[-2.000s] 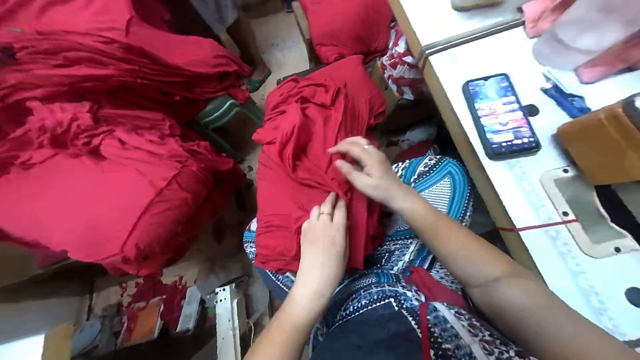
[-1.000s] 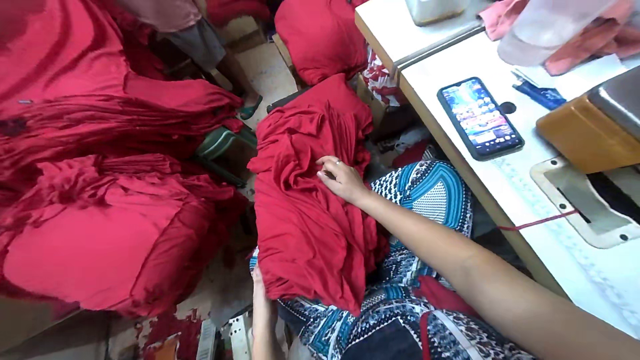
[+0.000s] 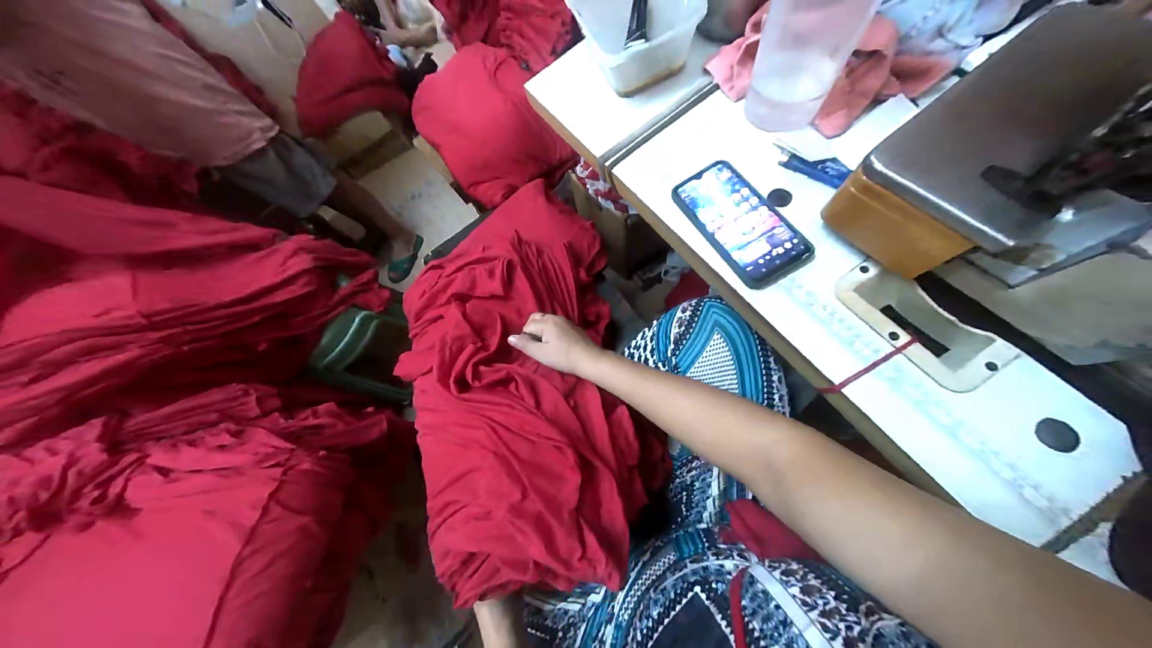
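A bundle of crumpled red fabric (image 3: 531, 459) lies across my lap, over patterned blue, black and white clothing (image 3: 711, 351). On top of its middle rests my right hand (image 3: 553, 344), fingers curled at the cloth; whether they pinch it does not show clearly. Of my left hand's side, only the wrist (image 3: 498, 621) shows at the bundle's near edge, and the hand itself is hidden beneath the fabric.
Large heaps of red fabric (image 3: 162, 504) fill the left. To the right, a white sewing table (image 3: 945, 441) bears a phone (image 3: 742, 223), a sewing machine (image 3: 981, 126) and a plastic pitcher (image 3: 801, 63). A person (image 3: 153, 99) stands at upper left, near a green stool (image 3: 355, 346).
My left hand has gone from the top of the fabric to underneath its near edge. My right hand remains on top. The person at upper left shows more fully as the view shifts.
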